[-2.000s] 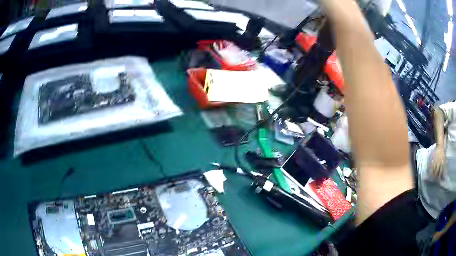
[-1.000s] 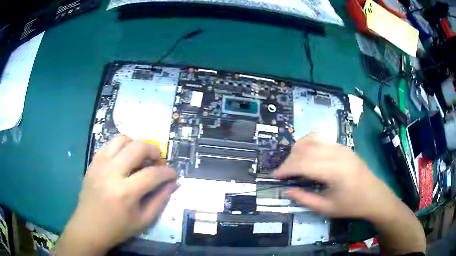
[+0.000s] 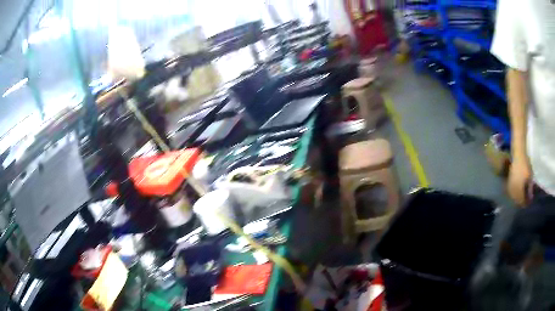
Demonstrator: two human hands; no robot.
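Neither of my hands is in the picture. The view is blurred and turned along the bench (image 3: 286,243). Nearest on it are an orange-red tray (image 3: 163,171) with a round recess, a white tub (image 3: 214,210), a flat red piece (image 3: 243,279) at the bench edge and a dark blue item (image 3: 202,265) beside it. A yellow note (image 3: 108,280) lies at the lower left. The opened laptop base is out of view.
Beige stools (image 3: 367,157) stand right of the bench. A black box-like object (image 3: 439,231) is at the lower right. A person in a white top (image 3: 538,91) stands at the right edge. Blue racks (image 3: 456,58) are behind. A laptop (image 3: 295,112) lies further along the bench.
The view has swung from the opened laptop base to the right and up along the bench and aisle. Both my hands, which were over the base, have left the picture.
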